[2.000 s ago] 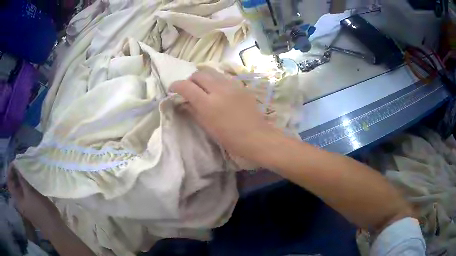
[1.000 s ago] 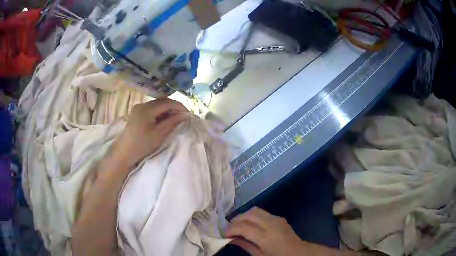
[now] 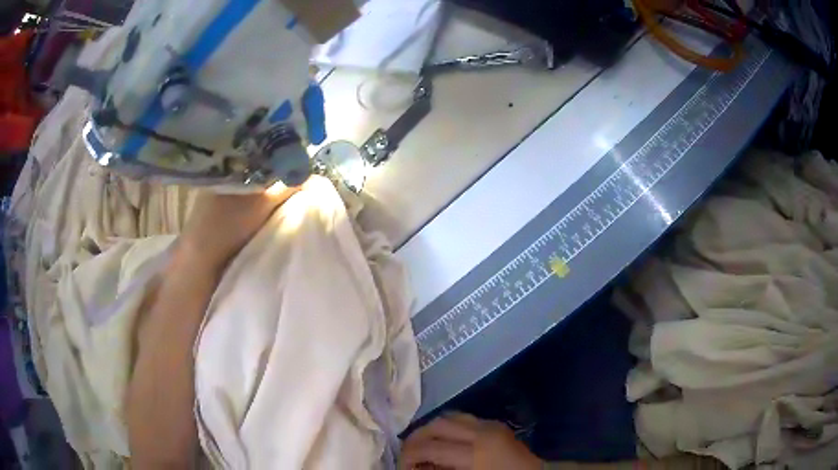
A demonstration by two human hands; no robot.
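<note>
A cream garment piece [image 3: 276, 340] lies in front of the sewing machine, its upper end in the bright glare under the presser foot area [image 3: 308, 174]. More of the same cloth is heaped to the left. My left hand [image 3: 234, 216] reaches to the cloth's upper left side beside the needle; its fingers are hidden by the machine head and glare. My right hand [image 3: 459, 445] is low at the bottom edge, partly cut off, with curled fingers at the garment's lower right edge.
The white machine head [image 3: 184, 101] with blue stripes fills the upper left. A jointed metal arm [image 3: 404, 124] lies right of the foot. Beyond are a dark block [image 3: 560, 23] and orange-red loop handles [image 3: 698, 50]. A printed ruler [image 3: 551, 248] edges the table. A cream bundle [image 3: 744, 321] lies right.
The view has turned and moved nearer the machine. My right hand left the cloth near the needle for its lower edge; my left hand came from the lower left to the needle. The cloth's upper end is under the lamp.
</note>
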